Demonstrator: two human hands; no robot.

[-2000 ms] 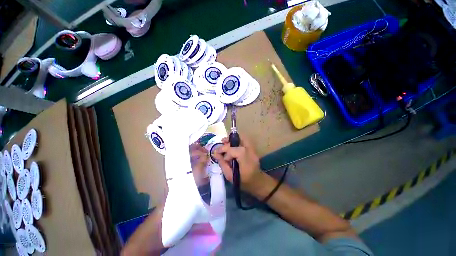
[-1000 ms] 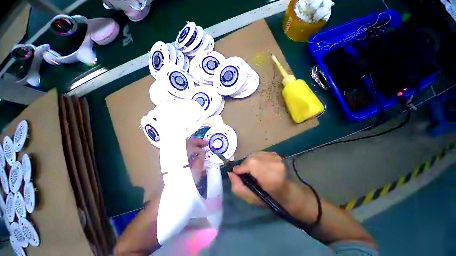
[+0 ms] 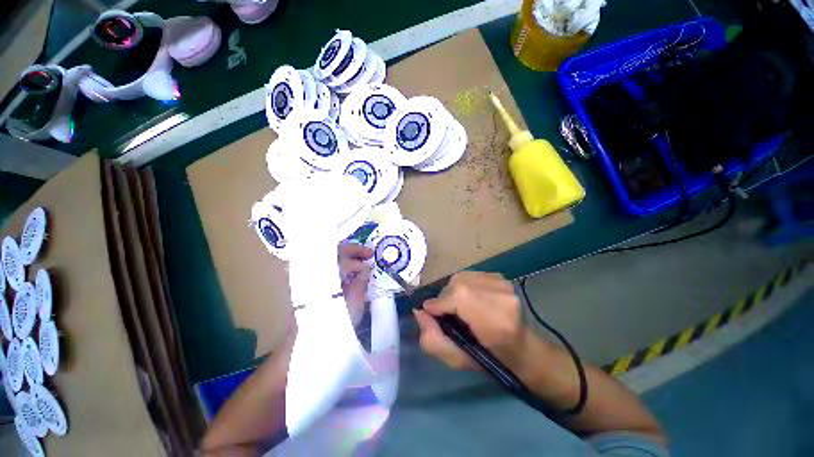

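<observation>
A white headphone (image 3: 326, 344), overexposed, stands close to my body over the cardboard mat. A white speaker plate (image 3: 406, 236) with a dark-ringed centre lies at its near earcup. My left hand (image 3: 354, 272) is partly hidden behind the headband, its fingertips at the plate's left edge. My right hand (image 3: 473, 317) is shut on a black soldering iron (image 3: 486, 357). The iron's metal tip is over the lower part of the plate; contact cannot be told. A sliver of green circuit board (image 3: 362, 232) shows beside the plate.
Speaker plates (image 3: 378, 109) are piled on the cardboard mat (image 3: 234, 192). A yellow glue bottle (image 3: 543, 178), amber tub (image 3: 537, 45) and blue bin (image 3: 635, 203) stand right. Cardboard sheets (image 3: 98, 312) with plates are left. Headphones (image 3: 134, 76) lie on the green belt. The iron's cord loops right.
Since the earliest frame, my right hand has moved right and down from the earcup, the iron has swung to point up-left, and the plate shows face-up. Since one second ago, little has changed.
</observation>
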